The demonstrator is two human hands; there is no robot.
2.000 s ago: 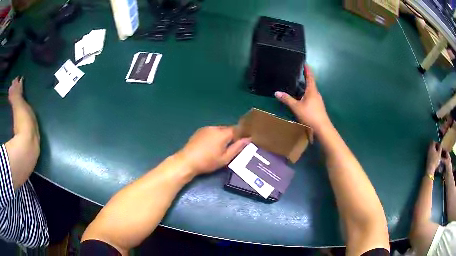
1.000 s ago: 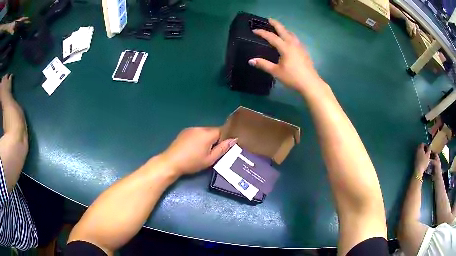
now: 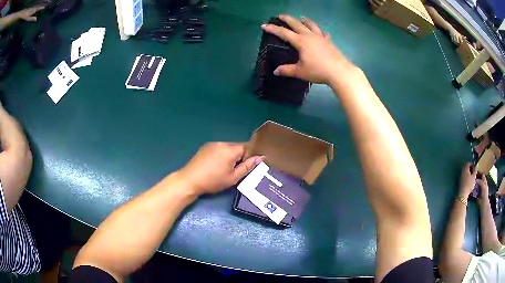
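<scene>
An open black retail box with a brown inner lid raised sits near the table's front edge. A printed card, dark purple with a white part and a small blue square, lies over its opening, slightly askew. My left hand holds the box's left side, thumb at the card's corner. My right hand is on top of the black stack of inserts, fingers spread over its top and thumb on its near side. Whether it grips an insert is hidden.
A pile of dark cards and loose white leaflets lie left. A white upright label sheet and small black devices stand behind. A brown carton is at back right. People's arms show at both sides.
My right hand has moved from the stack's lower right side up onto its top. The stack and box sit slightly further left in view. My left hand keeps its hold.
</scene>
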